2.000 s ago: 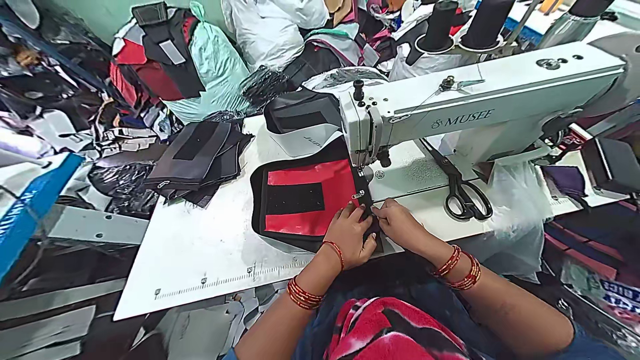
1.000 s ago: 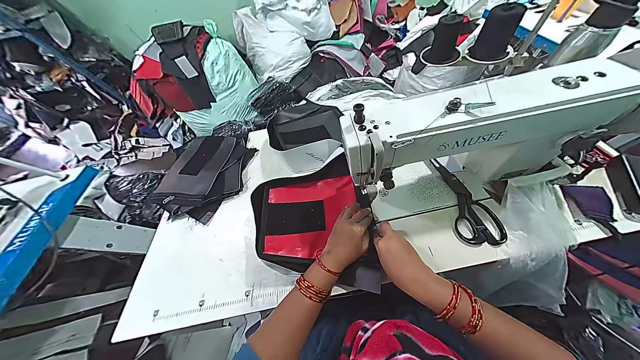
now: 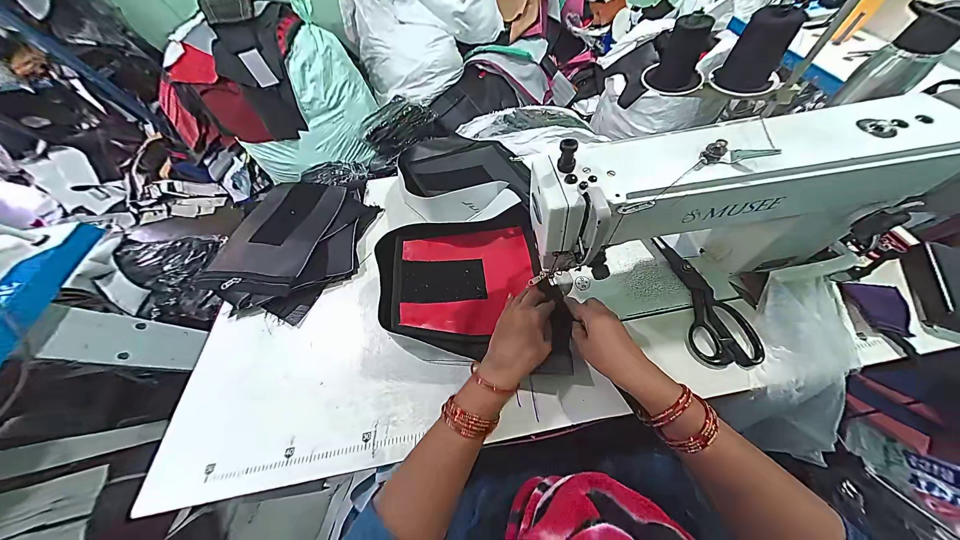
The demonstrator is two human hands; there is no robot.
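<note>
A black-edged panel with a red face (image 3: pixel 506 255) and a black rectangular patch (image 3: pixel 444 280) lies on the white sewing table. My left hand (image 3: pixel 521 330) presses its right edge, just in front of the needle area. A dark strip of fabric (image 3: pixel 559 341) runs between my two hands. The fingers of my right hand (image 3: pixel 604 337) grip the right edge of that strip. A gold zipper slider (image 3: pixel 537 279) shows beside the presser foot (image 3: pixel 559 276) of the white Musee sewing machine (image 3: pixel 697 195). The fingertips of both hands are partly hidden.
Black-handled scissors (image 3: pixel 712 315) lie right of my right hand. Stacked dark fabric pieces (image 3: pixel 285 232) sit at the table's left edge. Another dark panel (image 3: pixel 461 169) lies behind the red one. Black thread cones (image 3: pixel 761 49) stand behind the machine; filled sacks (image 3: pixel 330 90) stand beyond.
More of the dark strip shows between and below my hands than two seconds ago. My hands remain close together in front of the needle. The view has shifted slightly.
</note>
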